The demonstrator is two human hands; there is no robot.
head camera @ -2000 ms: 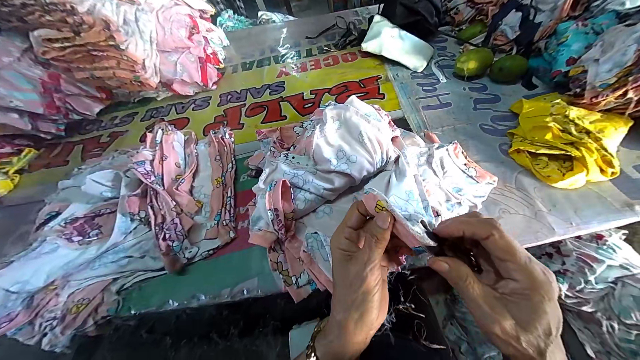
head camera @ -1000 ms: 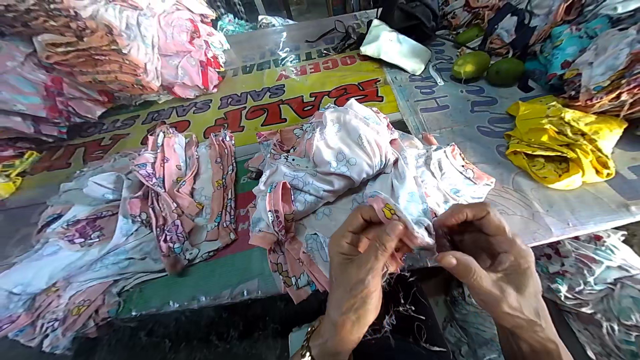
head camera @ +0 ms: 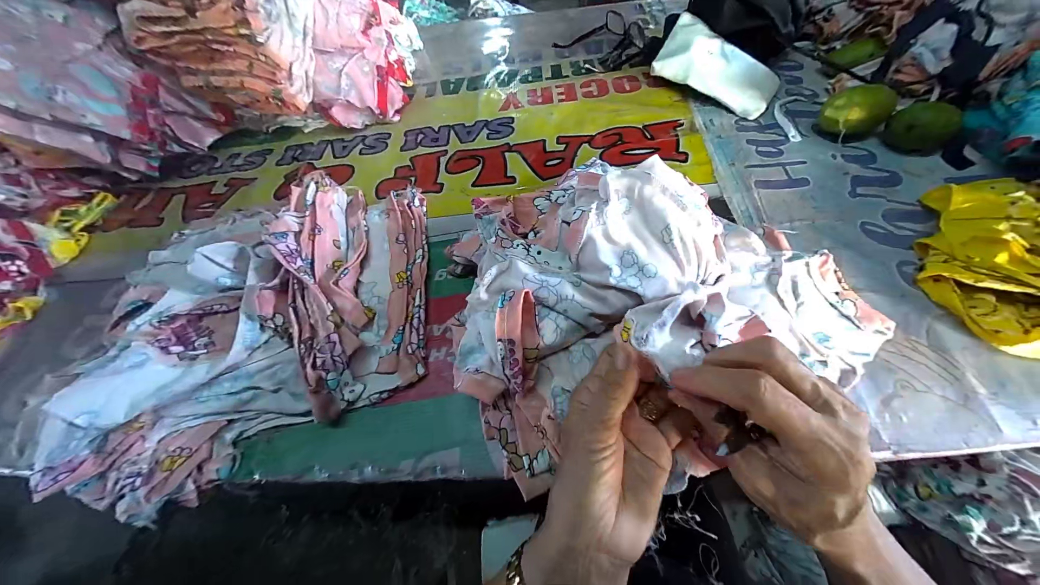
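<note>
A bundle of white and pink printed fabric pieces (head camera: 634, 236) lies at the table's front edge. My left hand (head camera: 605, 447) pinches an edge of this fabric between thumb and fingers. Close beside it, my right hand (head camera: 788, 431) grips the same edge with thumb and forefinger, its other fingers curled around a small dark object (head camera: 739, 431) that I cannot make out clearly. To the left lie a folded stack of pink printed strips (head camera: 349, 292) and a loose heap of white printed fabric (head camera: 187, 349).
Stacked pink and orange garments (head camera: 219, 65) stand at the back left. Behind the bundle lie eyeglasses (head camera: 609, 36) and a white pouch-like item (head camera: 715, 65). Green mangoes (head camera: 857, 110) and a crumpled yellow plastic bag (head camera: 983, 260) are at the right. More fabric (head camera: 967, 496) sits below the table's right edge.
The small dark object was nearer my right fingertips two seconds ago; now it sits lower, within my curled fingers. Both hands stay at the fabric edge.
</note>
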